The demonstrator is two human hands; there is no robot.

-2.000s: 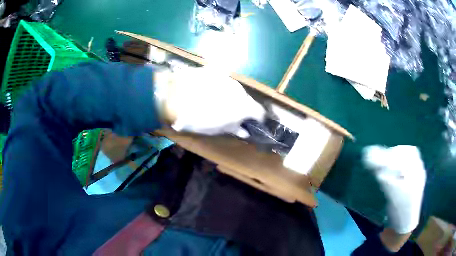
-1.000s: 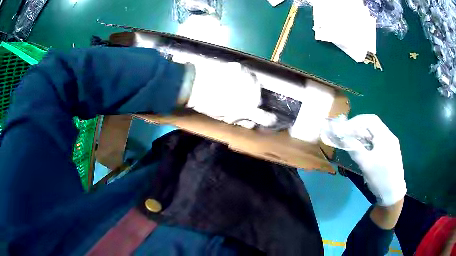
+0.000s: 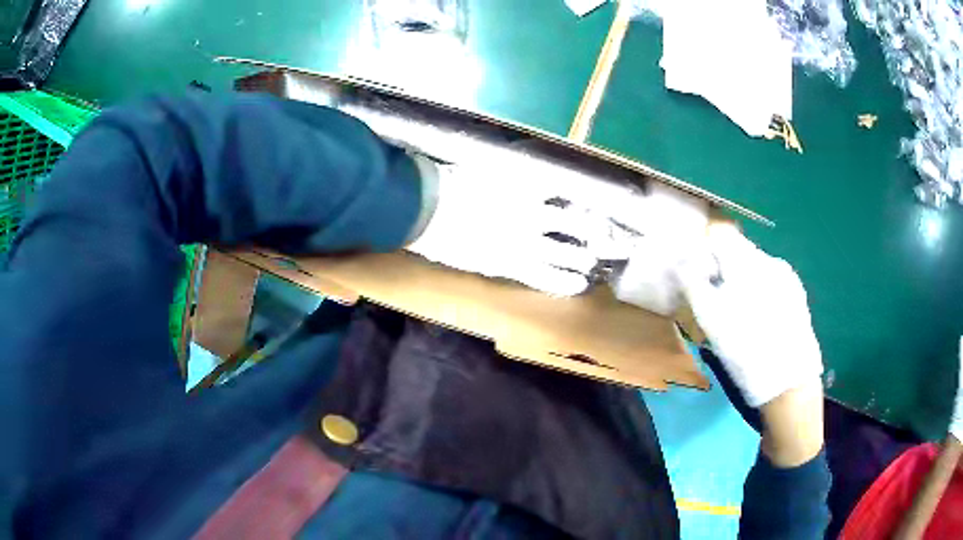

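A long brown cardboard box [image 3: 454,301] lies open across the front of me, tilted down to the right, with its flaps spread. My left hand [image 3: 517,216], in a white glove, reaches into the box from the left. Its fingers cover the contents, so whether it grips anything is hidden. My right hand [image 3: 752,311], also white-gloved, is at the box's right end, its fingertips over the white end piece [image 3: 652,276]. A bit of shiny clear plastic shows between the two hands. Glare hides what the right fingers hold.
A green crate [image 3: 37,148] is at the left, with a bagged dark unit [image 3: 44,40] behind it. Behind the box are a clear bag [image 3: 417,23], a wooden strip [image 3: 600,74], white sheets [image 3: 729,69] and glittering polybags [image 3: 919,95]. A person's red sleeve [image 3: 898,496] is at lower right.
My right hand came in from the right, showed a small clear bag a second ago, and is now further left over the box end. My left hand has slid right inside the box.
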